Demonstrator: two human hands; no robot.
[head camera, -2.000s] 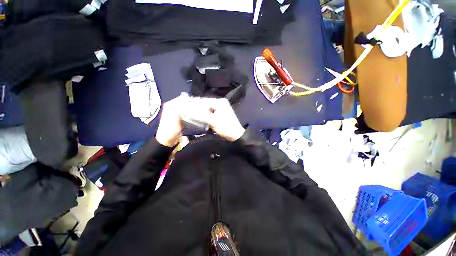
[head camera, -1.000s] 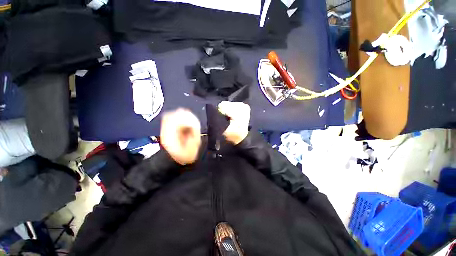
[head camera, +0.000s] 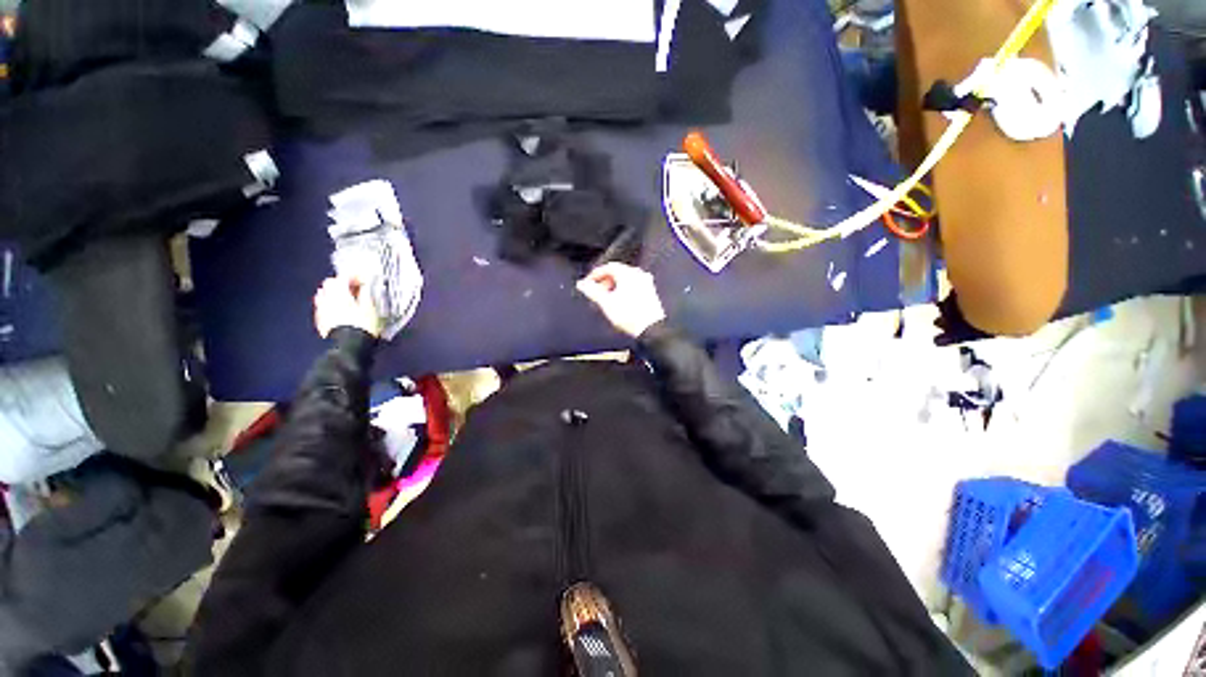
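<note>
My left hand (head camera: 347, 307) touches the lower left edge of the stack of pale pieces (head camera: 380, 251) on the navy table; whether its fingers grip a piece cannot be told. My right hand (head camera: 624, 298) is at the near edge of the loose pile of black pieces (head camera: 562, 205), its fingertips drawn together. A dark piece seems to be at those fingertips, but it blends with the pile, so the grip is unclear.
The steam iron (head camera: 714, 212) lies right of the pile, its yellow hose (head camera: 860, 218) running to the tan sleeve board (head camera: 1008, 225). Red-orange scissors (head camera: 909, 212) lie beside the hose. Black garment panels (head camera: 503, 79) lie at the far side. Blue crates (head camera: 1058, 569) stand on the floor at right.
My left hand has moved left from in front of my body to the pale stack. My right hand has moved slightly; the black piece upright beside it before no longer shows there.
</note>
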